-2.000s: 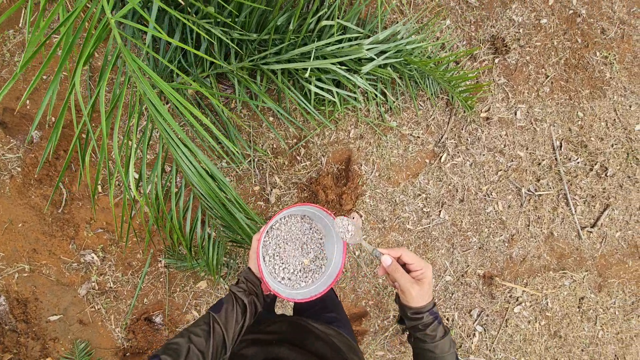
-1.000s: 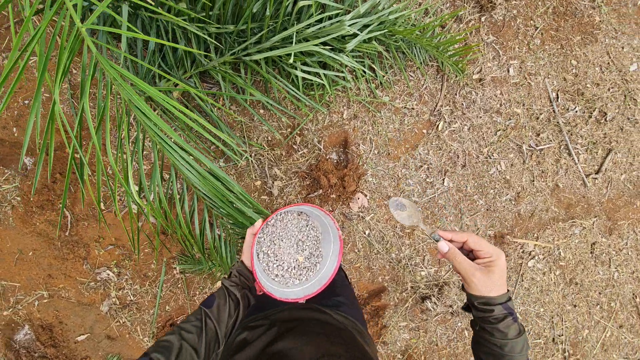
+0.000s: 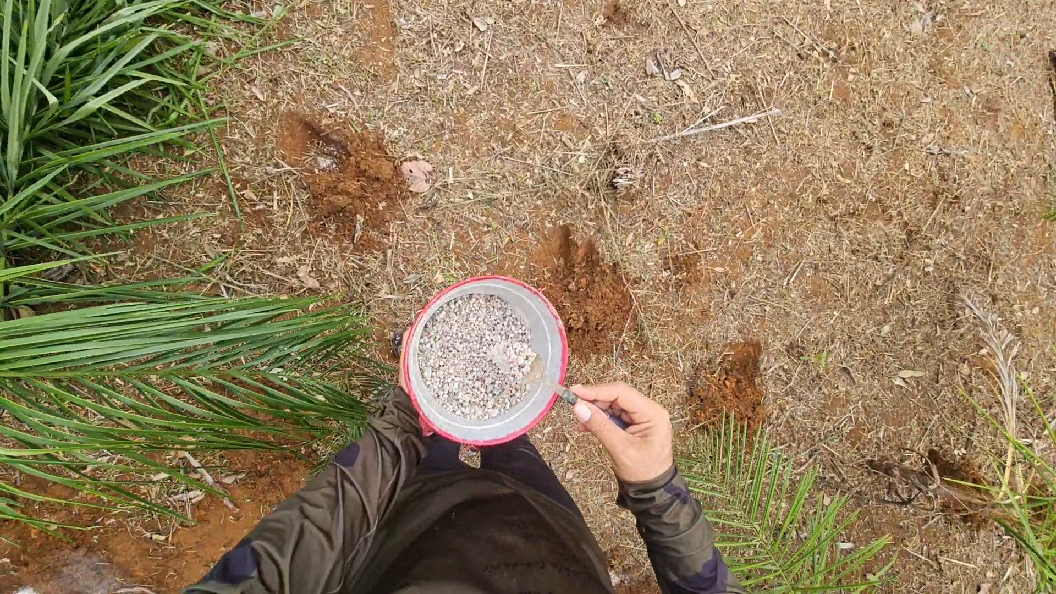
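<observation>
My left hand (image 3: 404, 371), mostly hidden behind the rim, holds a round red-rimmed bucket (image 3: 546, 326) by its left side. Pale grey granules (image 3: 470, 355) cover the bucket's bottom. Between the thumb and fingers of my right hand (image 3: 631, 425) is the handle of a metal spoon (image 3: 538, 371), which reaches over the bucket's right rim. The spoon's bowl lies in or against the granules, partly hidden. Just beyond the bucket, a small hole with loose reddish soil (image 3: 586, 289) shows in the ground.
Another dug hole with loose soil (image 3: 346, 177) lies at the upper left, and a dark patch of turned soil (image 3: 730, 384) at the right. Green palm fronds (image 3: 165, 338) spread along the left, with another frond (image 3: 775, 503) at lower right. Dry stalks (image 3: 718, 125) lie on the ground.
The spoon, held off to the right of the bucket and empty-looking a second ago, is now in the bucket at the granules. The view has shifted considerably over the ground.
</observation>
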